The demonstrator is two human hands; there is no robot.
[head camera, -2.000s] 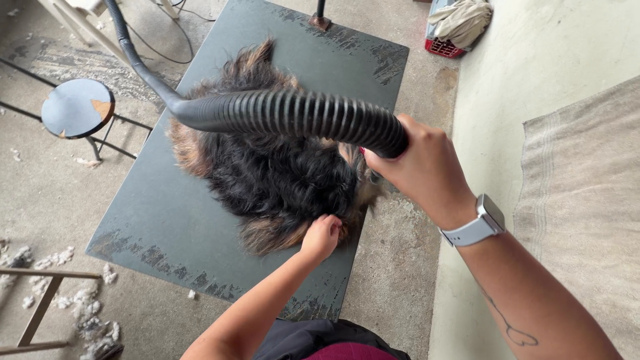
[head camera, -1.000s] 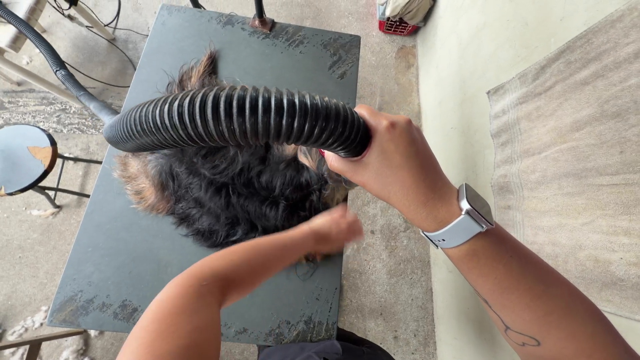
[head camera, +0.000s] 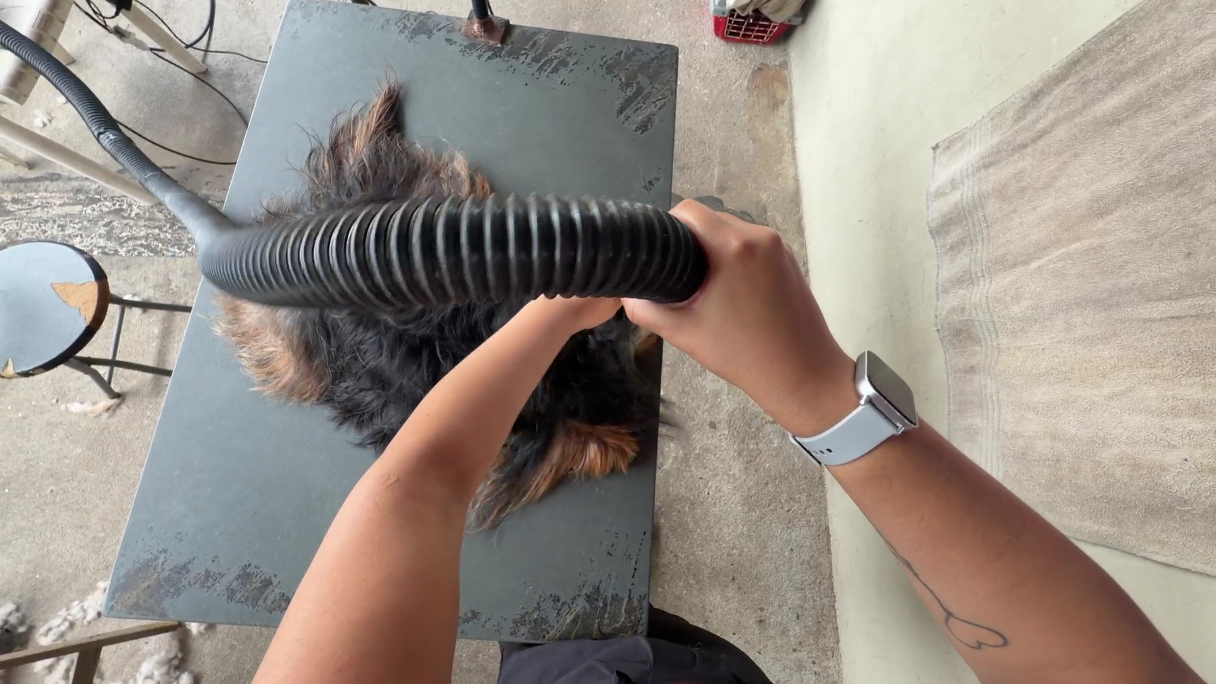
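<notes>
A dog with long black and tan fur (head camera: 380, 361) lies on a grey grooming table (head camera: 256, 484) with a worn surface. My right hand (head camera: 741, 285), with a watch on its wrist, is closed around the end of a black corrugated dryer hose (head camera: 456, 252), which arches over the dog and hides part of it. Its nozzle is out of sight below the hand. My left hand (head camera: 589, 312) reaches in under the hose at the dog's right end; its fingers are hidden, so whether they grip anything does not show.
A round stool (head camera: 43, 309) stands left of the table. A metal post bracket (head camera: 485, 28) is fixed at the table's far edge. A towel (head camera: 1083, 285) hangs on the pale wall at right. A red crate (head camera: 750, 27) sits beyond; fur tufts (head camera: 157, 660) lie on the floor.
My left hand has moved from the dog's near side to beneath the hose, beside my right hand. The right hand still holds the hose. More tan fur shows at the dog's near right.
</notes>
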